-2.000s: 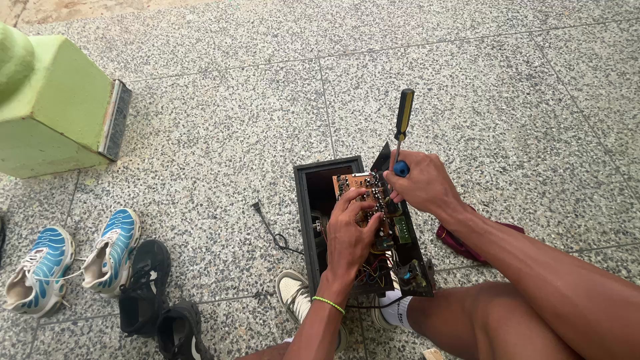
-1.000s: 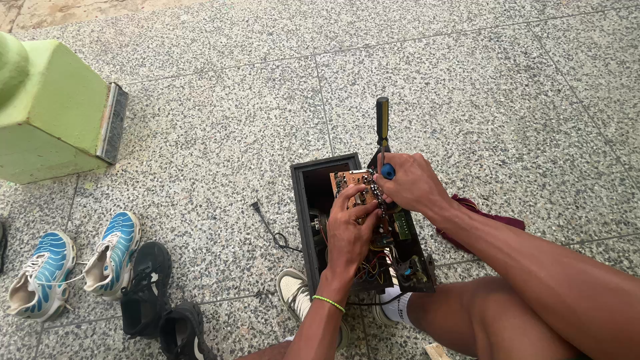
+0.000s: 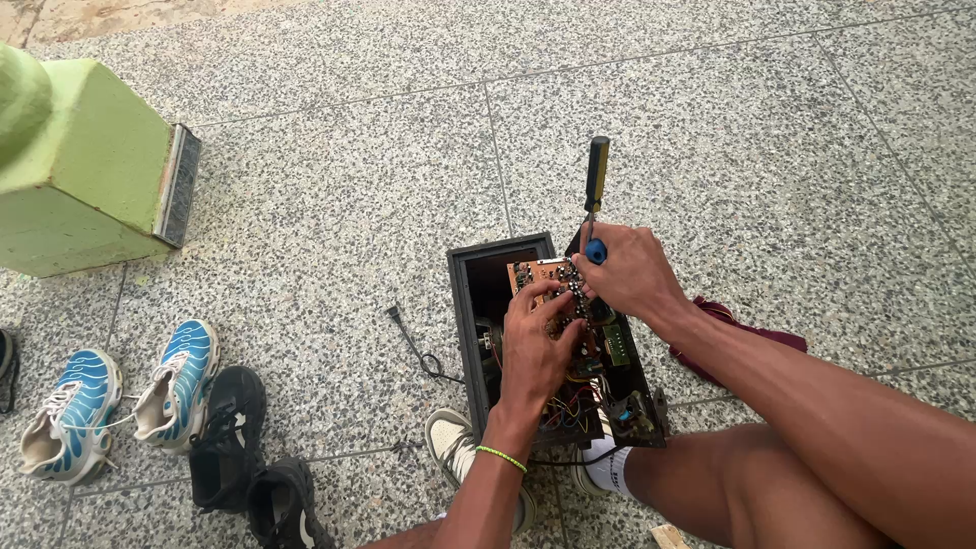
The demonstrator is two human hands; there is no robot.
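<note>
A brown circuit board (image 3: 524, 276) with many small components lies over the opening of a black box-shaped cabinet (image 3: 460, 305). My left hand (image 3: 534, 343) rests on the board with its fingers spread over the components. At the board's upper right edge, my right hand (image 3: 629, 267) holds a screwdriver with a black and yellow handle (image 3: 597, 174), which points upward, and a blue-handled tool (image 3: 595, 252), whose tip is hidden. Below the hands are coloured wires (image 3: 568, 408) and a small green board (image 3: 614, 345) on the black panel.
A power cord with a plug (image 3: 393, 313) trails left of the cabinet. Blue sneakers (image 3: 183, 366) and black shoes (image 3: 229, 435) stand at the lower left, by a green pillar base (image 3: 99, 168). Maroon cloth (image 3: 724, 328) lies beneath my right forearm on the speckled floor.
The screwdriver and my right hand have shifted left from two seconds ago, and the screwdriver stands more upright. My left hand stays on the board.
</note>
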